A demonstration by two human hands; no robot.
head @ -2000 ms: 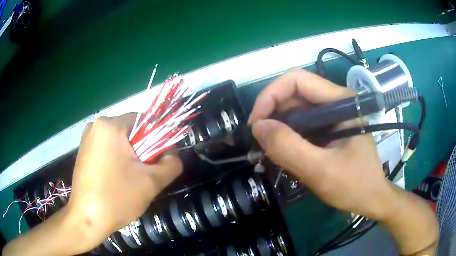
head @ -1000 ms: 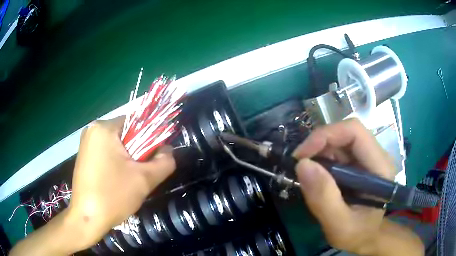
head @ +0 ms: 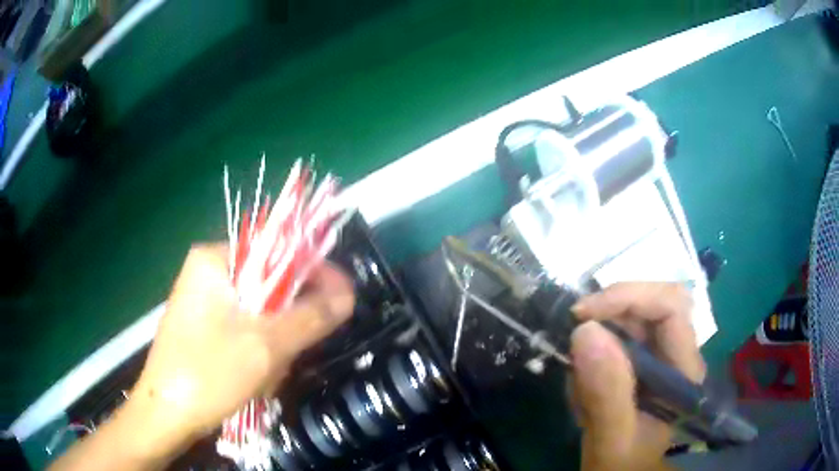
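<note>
My left hand [head: 221,331] is closed around a thick bundle of red and white lead wires [head: 281,239], their ends fanned upward over the black tray [head: 405,299]. My right hand [head: 635,368] holds the soldering iron [head: 658,382] by its dark handle. The iron's tip and thin bent metal tube point up and left, to the right of the tray's edge, beside the stand. Round speakers [head: 368,407] stand in rows in the tray, partly hidden by my left hand. The picture is blurred, so contact at the tip cannot be told.
The white soldering iron stand [head: 644,239] with a coiled spring holder [head: 506,250] and solder spool [head: 603,156] is behind my right hand. A white edge [head: 442,175] borders the green belt. A mesh fan guard [head: 828,304] and red object [head: 773,371] are at the right.
The iron's tip has left the speakers and moved right, beside the stand. The view has shifted, so the spool appears further left. My left hand still holds the bundle.
</note>
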